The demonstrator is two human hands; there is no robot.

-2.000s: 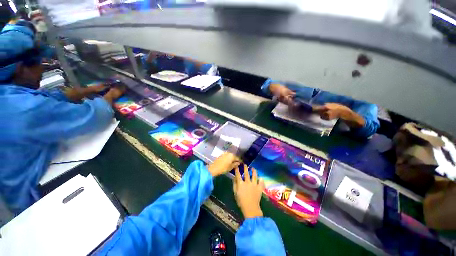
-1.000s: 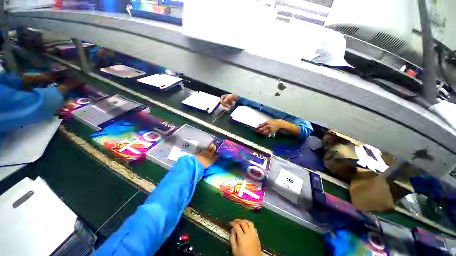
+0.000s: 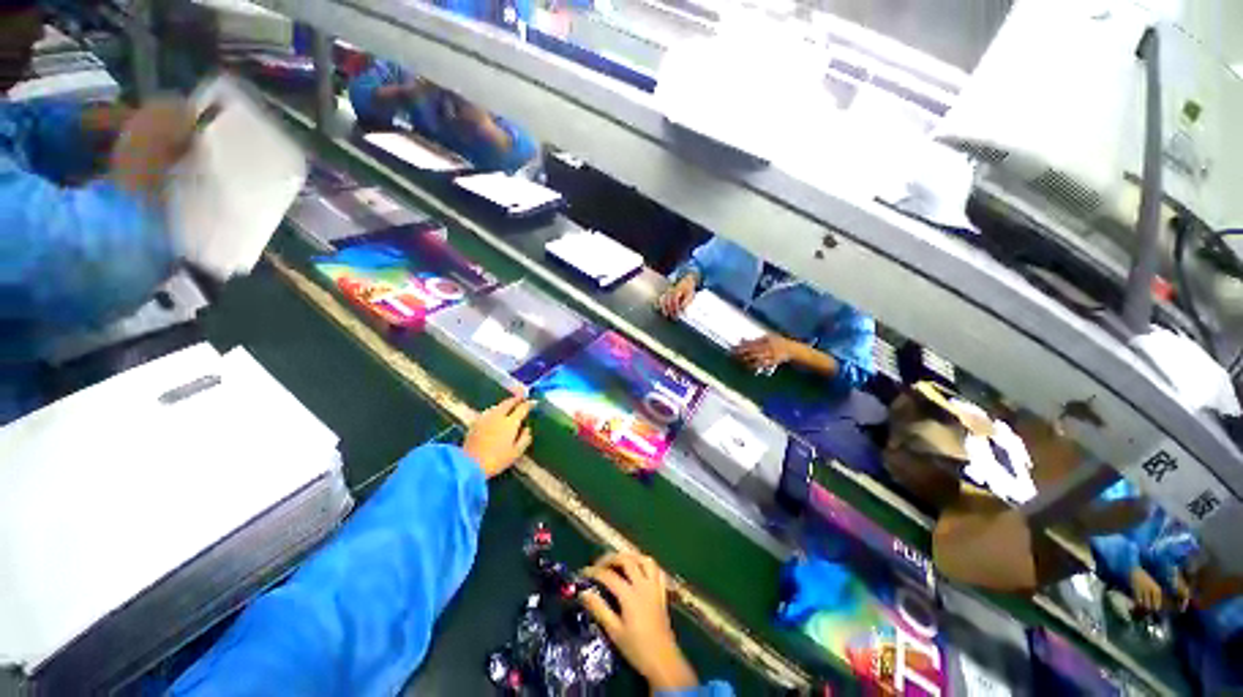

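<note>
My left hand rests at the near edge of the conveyor, beside the dark end of a grey box half; nothing shows in it. My right hand is on the heap of black bagged accessories on the bench, its fingertips at the bundles; whether it grips one cannot be told. On the belt, colourful printed box parts with large white-pink letters alternate with grey box halves. A white card lies on the grey half farther right.
A thick stack of white slotted sheets stands at the left. A neighbour in blue at the left holds a white sheet. Across the belt, a person's hands hold a white flat item. An open brown carton is at the right, under the grey shelf.
My left hand has drawn back from the box to the belt's near edge. My right hand has moved from the belt edge to the black bundles. The neighbour has lifted a white sheet.
</note>
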